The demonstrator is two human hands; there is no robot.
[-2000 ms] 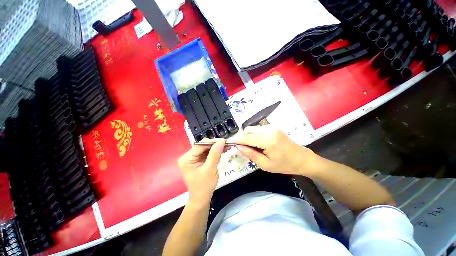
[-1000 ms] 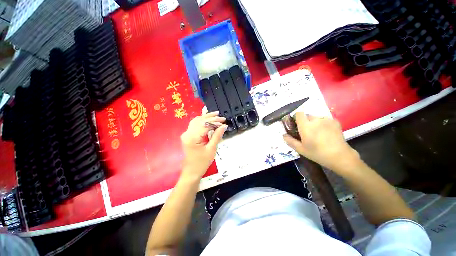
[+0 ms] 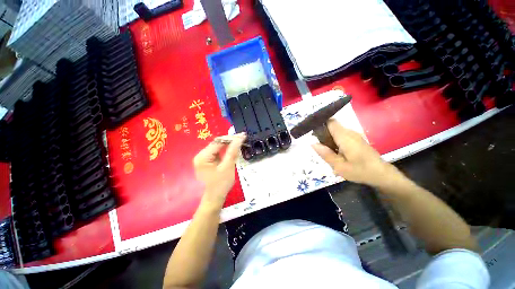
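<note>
Several black handle housings (image 3: 257, 118) lie side by side, their back ends on the blue parts bin (image 3: 217, 79) and their ring ends on the flowered work pad (image 3: 276, 175). My left hand (image 3: 217, 163) is at the left housing's ring end, with a small thin pin (image 3: 226, 141) between thumb and fingers. Whether the pin touches the housing cannot be told. My right hand (image 3: 356, 153) grips the hammer (image 3: 322, 117) near its head. The head is above the pad, right of the housings, and the handle runs back under my forearm, slightly blurred.
Dense rows of housings stand at left (image 3: 59, 141) and right (image 3: 457, 62). A white sheet (image 3: 333, 36) lies on black parts beyond the pad. A metal post (image 3: 217, 22) rises behind the bin. Stacked grey-white trays (image 3: 62, 28) are at far left.
My hands were together at a thin piece, then parted. My right hand took hold of the hammer and has lifted it. My left hand moved to the left housing with the pin.
</note>
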